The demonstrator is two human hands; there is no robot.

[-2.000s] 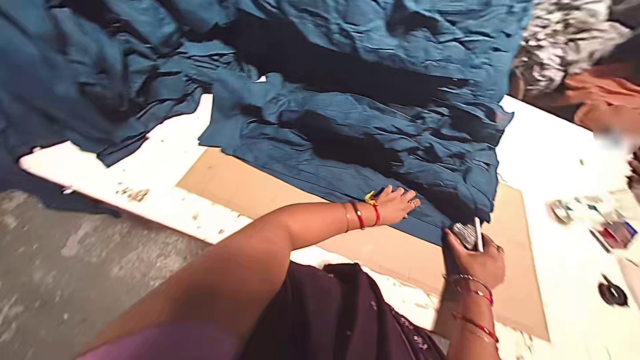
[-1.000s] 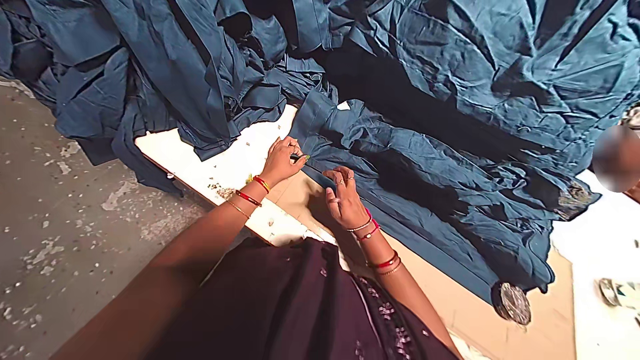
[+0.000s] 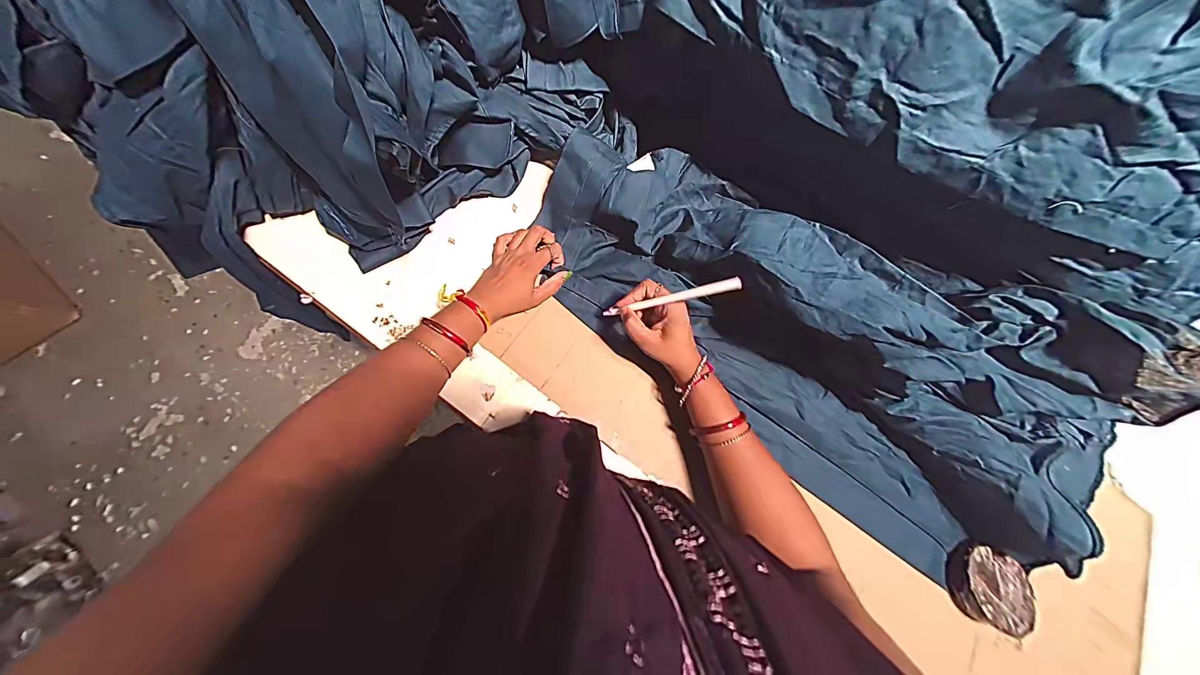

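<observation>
Dark blue fabric (image 3: 797, 375) with a long seamed edge lies wrinkled over a tan board (image 3: 572, 366) on a white table. My right hand (image 3: 661, 323) holds a white pen-like marker (image 3: 694, 294), its tip at the cloth near that edge. To its left, my left hand (image 3: 525, 272) rests at the corner of the fabric, fingers bent; whether it pinches the cloth I cannot tell. A round weight-like object (image 3: 999, 589) sits at the fabric's lower right end.
Piles of blue cloth (image 3: 309, 122) cover the back and hang over the left edge of the white table (image 3: 422, 253). Another wrapped lump (image 3: 1167, 375) lies on cloth at the far right. A speckled floor (image 3: 244, 347) and a brown box-like object (image 3: 28, 291) are at left.
Since two seconds ago my hands have moved left along the fabric. The round object, by my right hand then, now lies apart from it. The marker shows in my right hand, tip on the cloth.
</observation>
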